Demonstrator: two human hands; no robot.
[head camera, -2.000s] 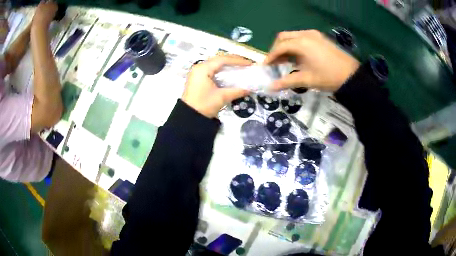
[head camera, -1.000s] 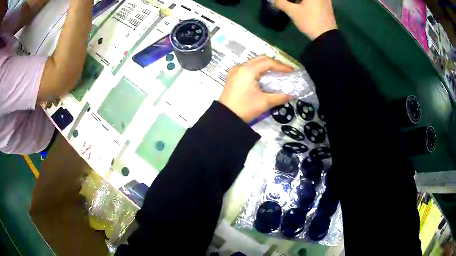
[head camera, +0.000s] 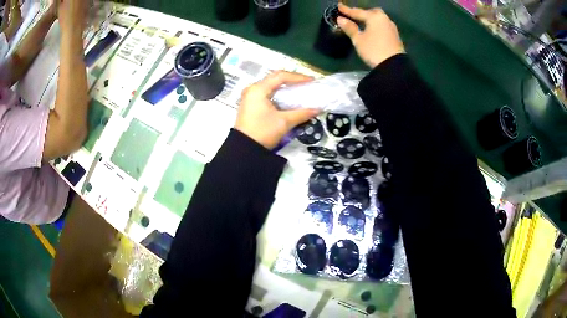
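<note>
My left hand (head camera: 267, 107) is closed on a crumpled clear film (head camera: 323, 93) above the top of the blister tray. My right hand (head camera: 373, 34) is at the top of a black cylindrical unit (head camera: 334, 37) on the green belt, thumb and fingers at its top rim; whether a disc is between them cannot be told. The clear blister tray (head camera: 289, 264) lies on the bench under my arms, with rows of dark round discs in it. Loose round panels (head camera: 350, 148) with pale spots lie at its upper part. My right sleeve hides its right side.
A sample unit (head camera: 200, 71) stands on the printed bench cover at upper left. More cylindrical units stand on the belt at top (head camera: 272, 15) and right (head camera: 499, 127). A person's arm (head camera: 69, 93) is at left. Yellow sheets (head camera: 524, 248) lie at right, a cardboard box (head camera: 81, 261) at lower left.
My right hand has left the film beside my left hand and moved up and right to a unit on the belt. My left hand keeps the film. The view has shifted between frames.
</note>
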